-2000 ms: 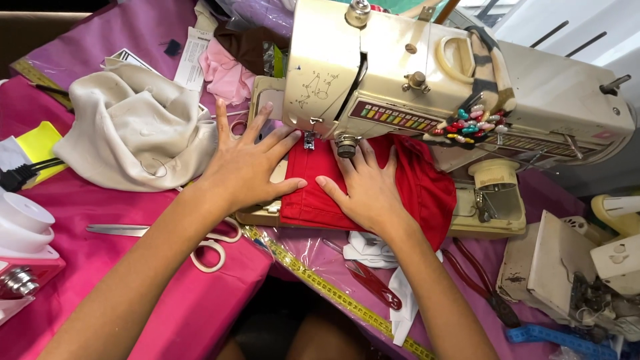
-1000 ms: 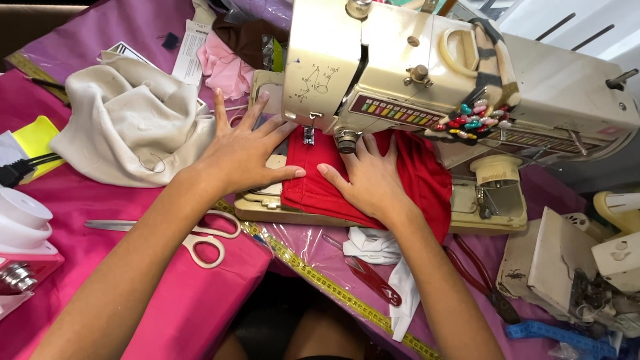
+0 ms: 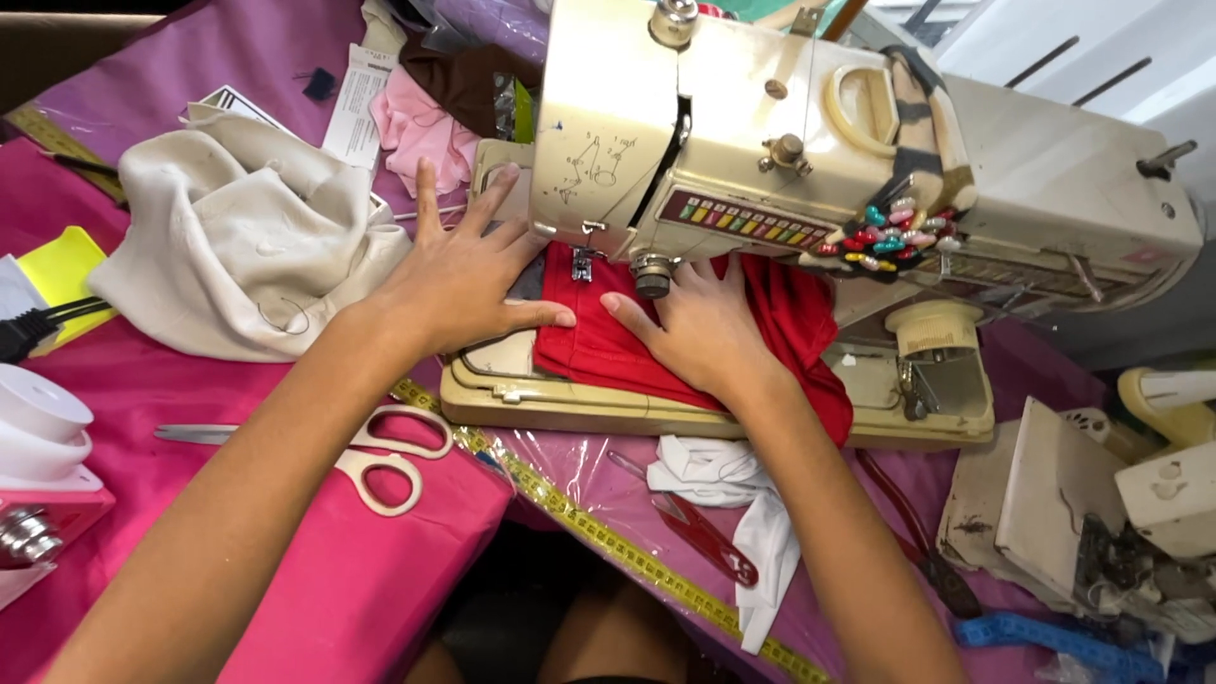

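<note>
Red fabric point(image 3: 617, 337) lies on the bed of a cream sewing machine point(image 3: 608, 123), passing beneath the presser foot point(image 3: 581, 266). My left hand point(image 3: 465, 271) is spread at the fabric's left edge, its thumb touching the red cloth and its fingers reaching over the machine bed. To the right of the foot, my right hand point(image 3: 708, 328) rests on the red fabric with thumb and fingers apart; some fingertips are hidden behind the machine head. Whether the foot is raised or lowered I cannot tell. A pincushion point(image 3: 893, 237) full of colored pins hangs on the machine arm.
Beige fabric point(image 3: 247, 237) and white-handled scissors point(image 3: 385, 465) lie at the left. In front of the machine are a yellow measuring tape point(image 3: 608, 541), red thread snips point(image 3: 703, 537) and white cloth scraps point(image 3: 708, 470). Red-handled pliers point(image 3: 936, 570) and a blue tape point(image 3: 1054, 641) lie at right.
The red fabric's near edge has moved a little toward me along the bed. Both hands remain spread beside the presser foot.
</note>
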